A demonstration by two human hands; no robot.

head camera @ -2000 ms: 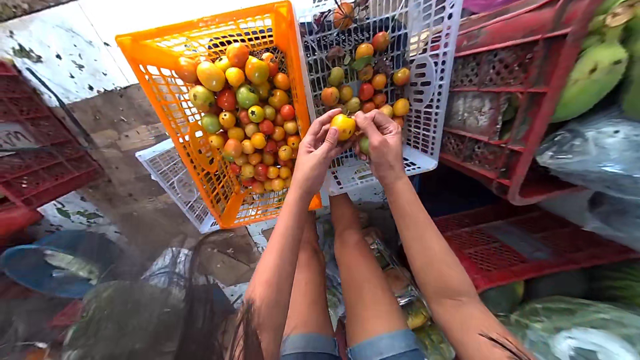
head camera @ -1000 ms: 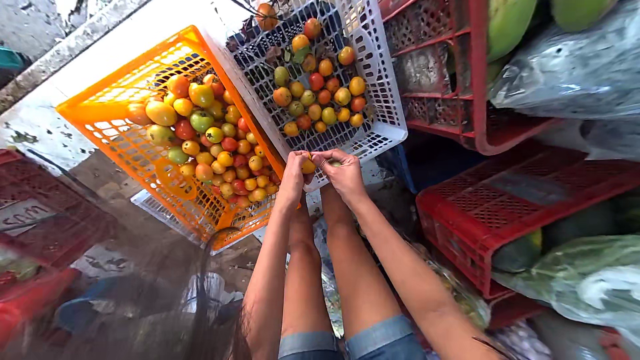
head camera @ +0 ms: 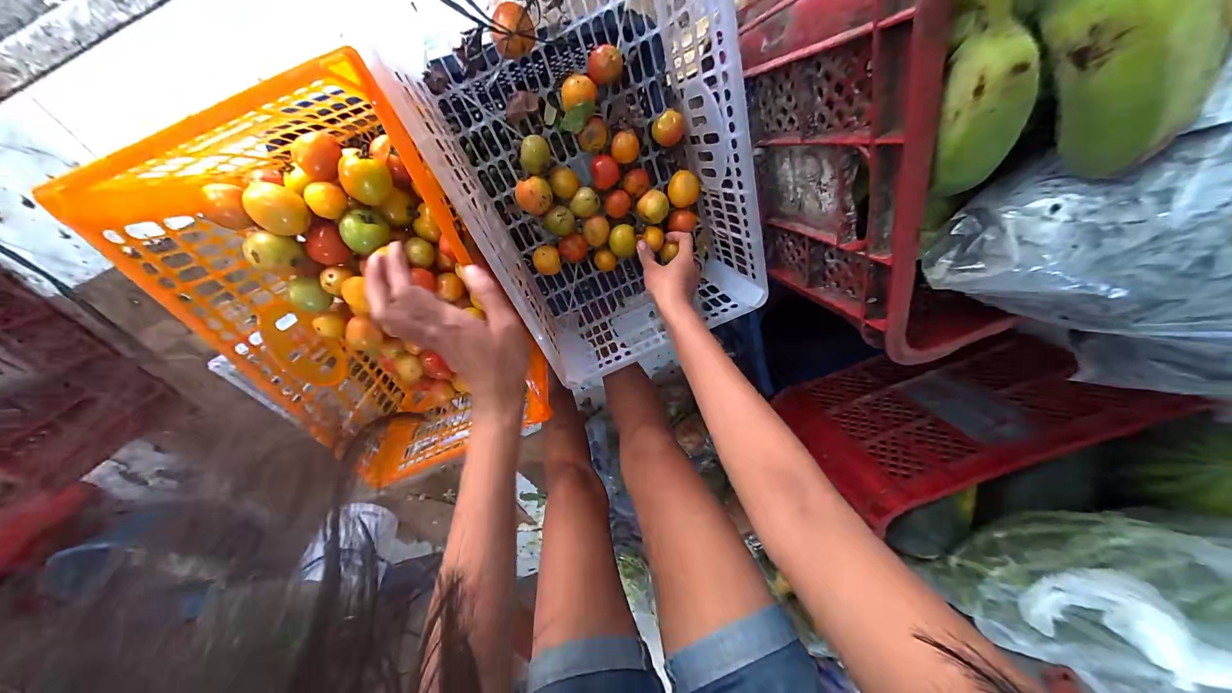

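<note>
My left hand (head camera: 443, 322) is over the orange plastic crate (head camera: 207, 337), its fingers apart above the heap of tomatoes (head camera: 366, 231); its palm side is hidden, so whether it touches one is unclear. In the white plastic crate (head camera: 659, 332), my right hand (head camera: 671, 269) has its thumb and fingers around a small yellowish tomato (head camera: 668, 252) at the near end of a looser group. Red, orange, yellow and green tomatoes (head camera: 604, 173) lie there on the crate's mesh floor, with a few dry leaves and one green leaf (head camera: 577, 117) among them.
Red plastic crates (head camera: 905, 192) stand at the right, one holding large green fruits (head camera: 987, 106) beside clear plastic bags (head camera: 1107, 250). A lower red crate (head camera: 924, 423) lies beneath. Another red crate (head camera: 67, 375) is at the left. My knees are just below the two tomato crates.
Both hands were together near the white crate's near edge, at a yellow tomato. They have parted: the left is now over the orange crate, the right inside the white crate.
</note>
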